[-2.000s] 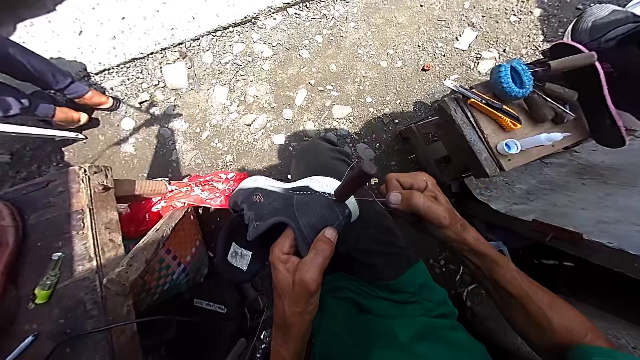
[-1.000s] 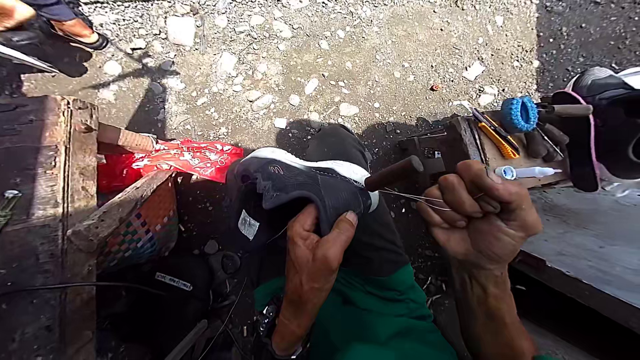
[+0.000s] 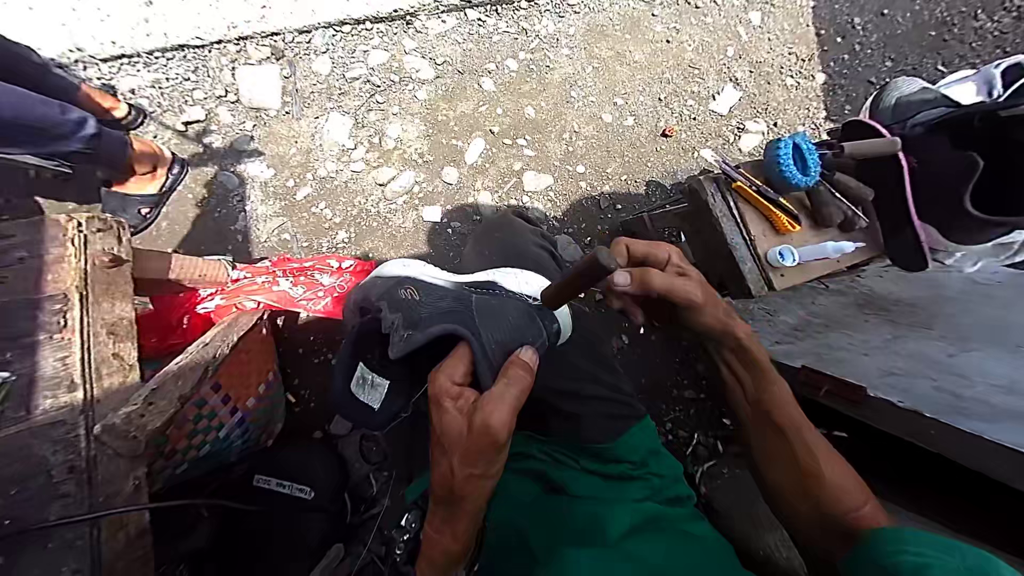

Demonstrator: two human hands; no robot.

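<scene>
A dark grey sneaker with a white sole [image 3: 432,308] lies on its side across my knee, its sole edge away from me. My left hand [image 3: 480,408] grips it at the opening, thumb on the outside of the heel part. The brown handle of a tool, probably an awl [image 3: 580,278], stands out from the seam between sole and upper near the heel; its tip is hidden. Right beside the handle's end is my right hand [image 3: 664,288], fingers curled and thumb against the forefinger. Thread showed there earlier; whether the fingers pinch it now is too small to tell.
On a wooden box [image 3: 724,236] at the right lie a yellow utility knife [image 3: 766,208], a blue ring-shaped thing [image 3: 792,162] and a white tube [image 3: 828,250]. More shoes [image 3: 944,160] are beyond. A red plastic bag [image 3: 280,288] and woven basket [image 3: 224,416] are at left. A person's sandalled foot [image 3: 148,184] is upper left.
My right hand was farther from the shoe one second ago, drawing thread away from the seam; now it is back beside the handle. The handle stays at the heel end, tilted differently.
</scene>
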